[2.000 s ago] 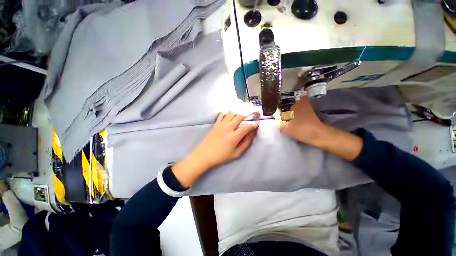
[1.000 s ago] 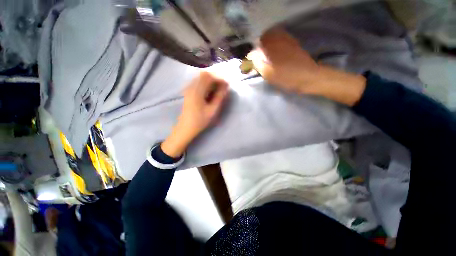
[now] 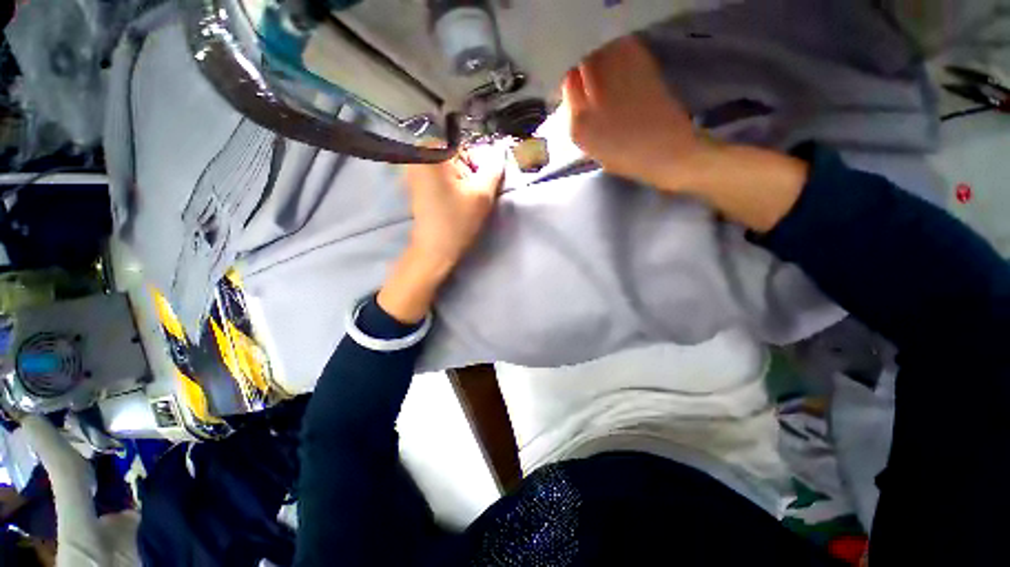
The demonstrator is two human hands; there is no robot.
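Observation:
The grey garment panel (image 3: 620,266) lies across the machine bed and hangs over its front edge. My left hand (image 3: 449,199) is at the panel beside the needle area, its fingertips in the bright light and partly behind the dark curved metal bar (image 3: 321,127). My right hand (image 3: 631,116) is raised just right of the small yellow-brass block (image 3: 532,153), fingers bent in at the cloth. A fold of the panel runs between the hands. The presser foot (image 3: 476,150) is hard to make out in the glare.
A bundle of grey pieces (image 3: 227,183) lies upper left. Black-and-yellow tape (image 3: 238,343) marks the table's left edge. White cloth (image 3: 642,399) covers the lap. Dark-handled snips (image 3: 979,91) lie far right. A person's pale sleeve (image 3: 69,487) and navy garments (image 3: 210,498) show lower left.
The view has moved in and tilted, so the machine head sits higher and closer. My left hand has come off the flat panel to the foot. My right hand has lifted, its fingers bent in.

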